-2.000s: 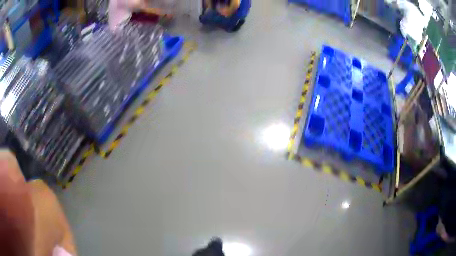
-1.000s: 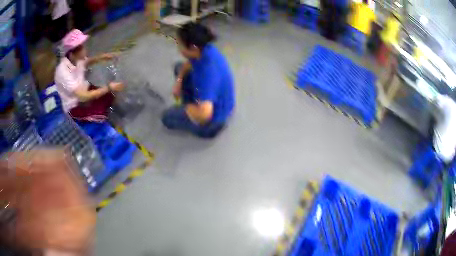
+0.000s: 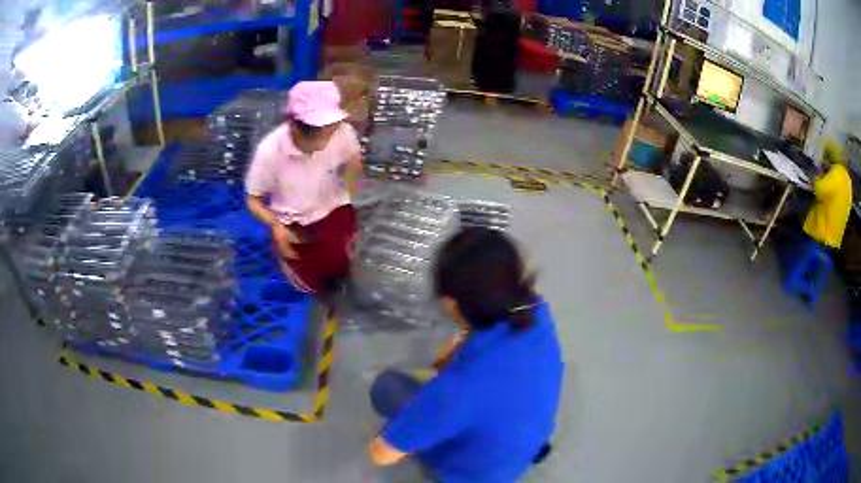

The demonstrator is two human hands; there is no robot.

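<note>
Neither of my hands shows in the head view. Nearest in front of me, a person in a blue shirt (image 3: 496,391) sits low on the floor with their back partly to me. A person in a pink hat and pale pink top (image 3: 304,184) is just beyond, at the edge of a blue pallet (image 3: 269,363). A stack wrapped in clear film (image 3: 401,250) stands between the two people. More film-wrapped stacks (image 3: 113,274) stand on the blue pallet at the left.
Yellow-black floor tape (image 3: 198,400) runs around the pallet. A workbench with pale pipe legs (image 3: 694,193) stands at the right, with a person in yellow (image 3: 831,206) beside it. Another blue pallet (image 3: 817,458) is cut off at the lower right. Blue racks (image 3: 222,57) stand behind.
The view has turned and moved closer to the two people, who now appear larger and further down. The blurred skin-coloured shape at the lower left has left the picture.
</note>
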